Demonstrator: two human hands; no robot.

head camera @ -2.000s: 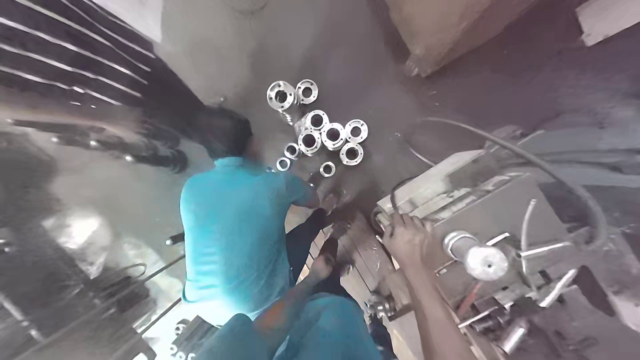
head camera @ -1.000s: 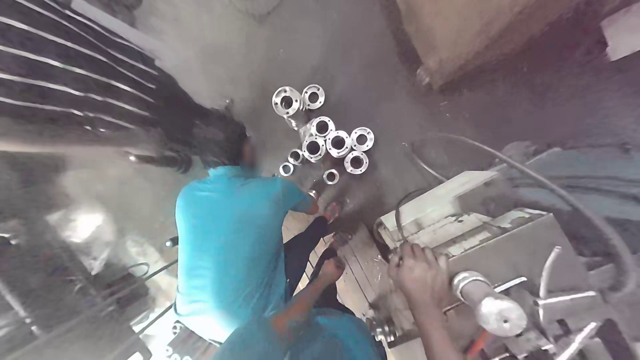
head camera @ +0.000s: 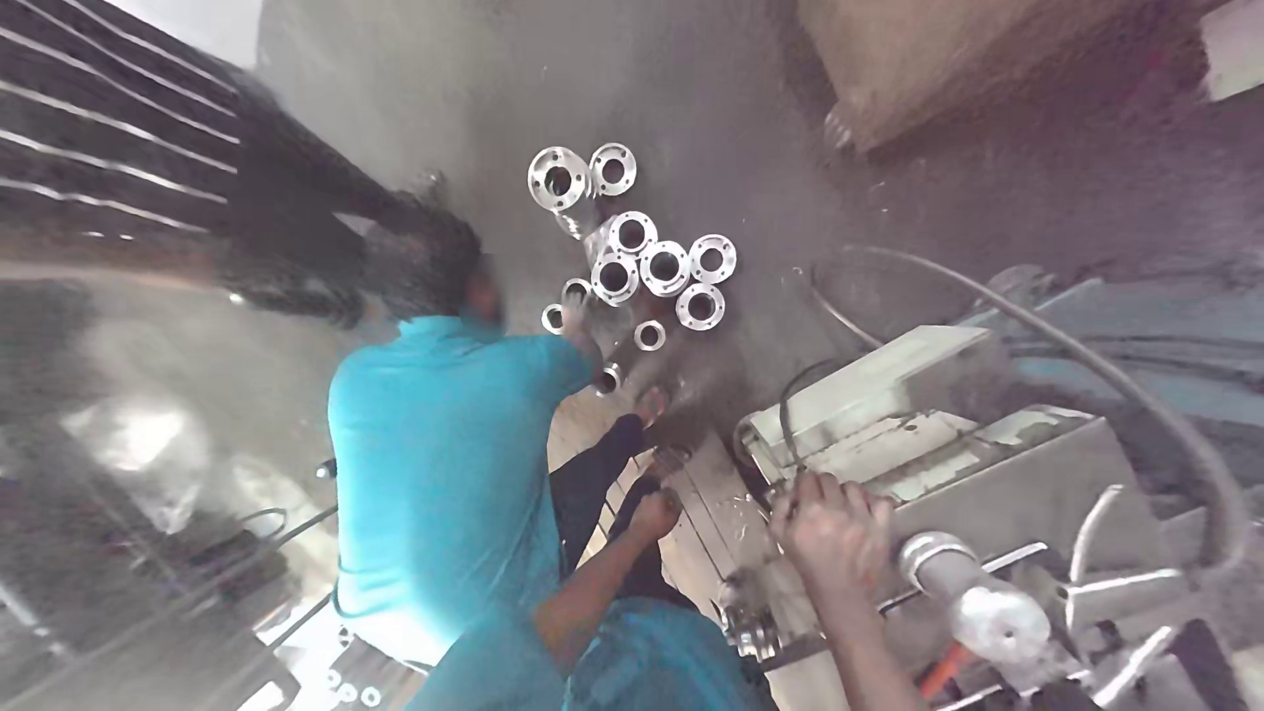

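My left hand (head camera: 657, 513) is curled above my lap, beside the co-worker's dark trouser leg; whether it holds anything is hidden. My right hand (head camera: 834, 523) rests with bent fingers at the near corner of a pale metal machine housing (head camera: 1027, 474); what lies under its fingers is hidden. Just right of it is a bright metal cylinder (head camera: 997, 617), part of the machine. Ahead on the floor stand several metal flanges (head camera: 664, 268), some stacked, with holes around their rims. Smaller metal rings (head camera: 650, 336) lie nearer. A co-worker's hand (head camera: 581, 321) reaches to the small rings.
The co-worker in a teal shirt (head camera: 444, 474) crouches close on my left. Wooden slats (head camera: 711, 494) lie underfoot. A grey hose (head camera: 1116, 365) arches over the machine at right. A large brown object (head camera: 938, 69) stands at the upper right.
The co-worker's hand has moved forward to the small rings from nearer their feet. My right hand stays at the machine's corner. The view has shifted somewhat.
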